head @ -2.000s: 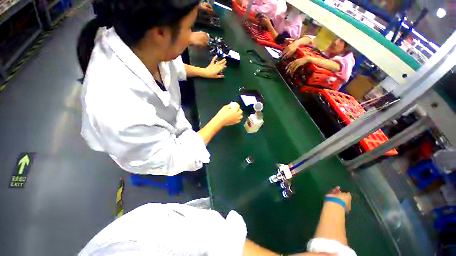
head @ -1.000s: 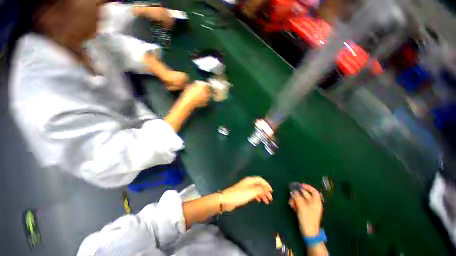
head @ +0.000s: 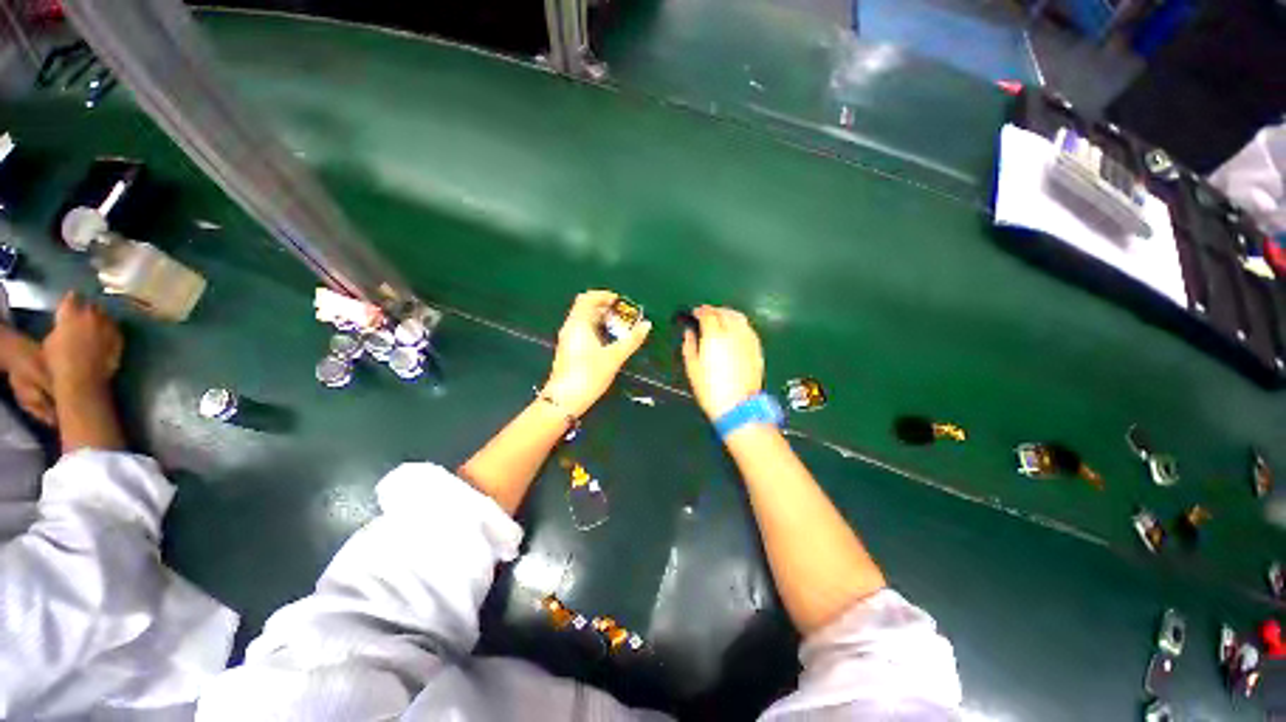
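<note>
My left hand (head: 594,349) holds a small squarish silver-rimmed watch housing (head: 622,319) with gold-coloured parts inside, between thumb and fingers. My right hand (head: 725,363), with a blue wristband (head: 749,413), pinches a small dark thing (head: 687,323) at its fingertips, partly hidden; I cannot tell exactly what it is. The hands are close together but apart, above the green bench. A display module (head: 587,502) with an orange tail lies below my left wrist. Spare display modules with orange tails (head: 609,631) lie near my body.
Another housing (head: 805,394) lies right of my right hand, and several units (head: 1037,460) lie farther right. Round silver-topped parts (head: 378,343) stand at the metal post's (head: 233,148) foot. A translucent bottle (head: 151,279) and a neighbour's hands (head: 82,344) are at left. A white tray (head: 1086,212) is far right.
The view has swung right and down to the bench. My hands have come closer together, and the housing now shows in my left hand, which looked empty before.
</note>
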